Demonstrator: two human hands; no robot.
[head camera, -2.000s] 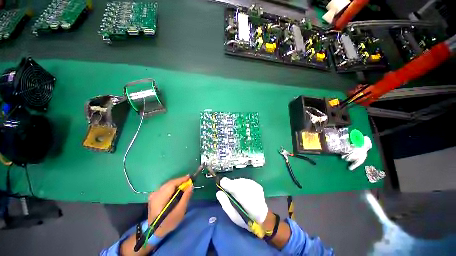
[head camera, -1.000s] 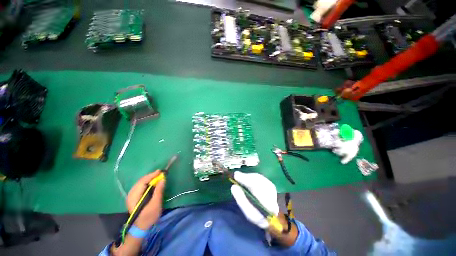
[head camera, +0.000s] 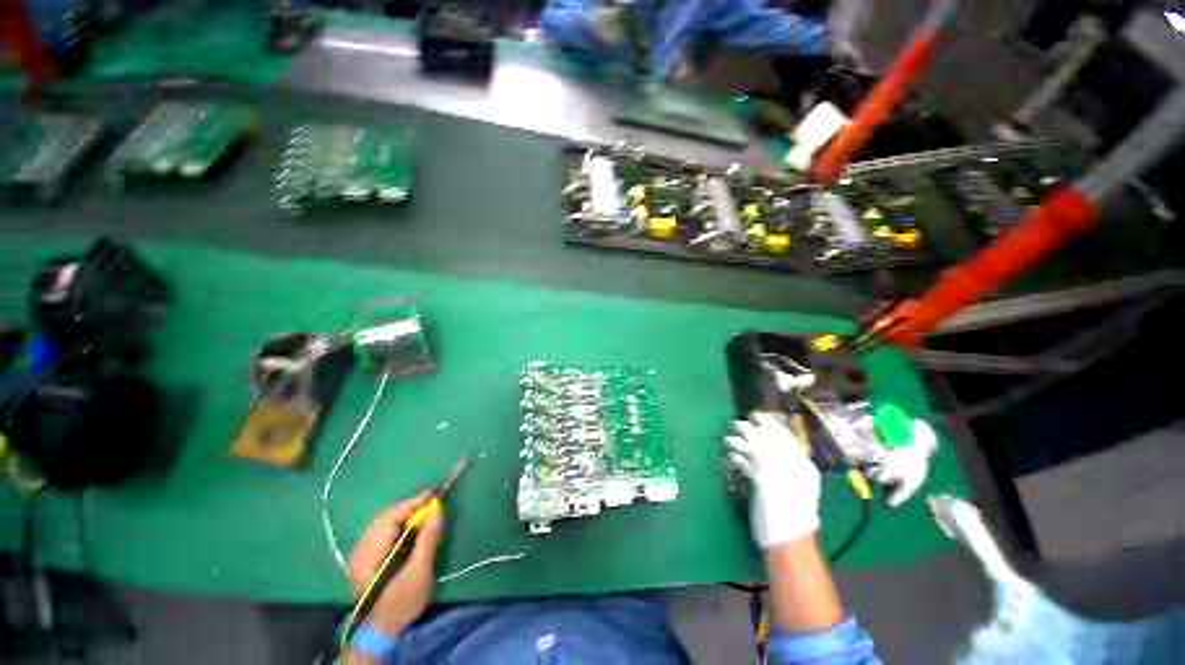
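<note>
The green circuit board (head camera: 595, 444) lies on the mat in front of me, with neither hand touching it. My bare left hand (head camera: 396, 565) is shut on a yellow-and-black soldering iron (head camera: 422, 513), its tip pointing up-right, left of the board. Solder wire (head camera: 341, 474) curves from the spool (head camera: 393, 340) to this hand, and a thin end shows on its right. My white-gloved right hand (head camera: 776, 481) is at the front left of the black right iron stand (head camera: 754, 370). The other iron (head camera: 838, 448) slants out of that stand, beside the glove. Blur hides what the gloved fingertips touch.
The left iron stand (head camera: 283, 403) is beside the spool. Black fans (head camera: 98, 357) stand far left. A green cap (head camera: 894, 426) and spare glove (head camera: 910, 470) are right of the stand. Boards (head camera: 348, 169) and dark units (head camera: 708, 214) line the conveyor. A red-sleeved post (head camera: 1001, 266) slants in at right.
My right hand has left the board's front edge and moved right to the stand, where its iron now shows. The left iron has moved away from the board. The view has tilted up.
</note>
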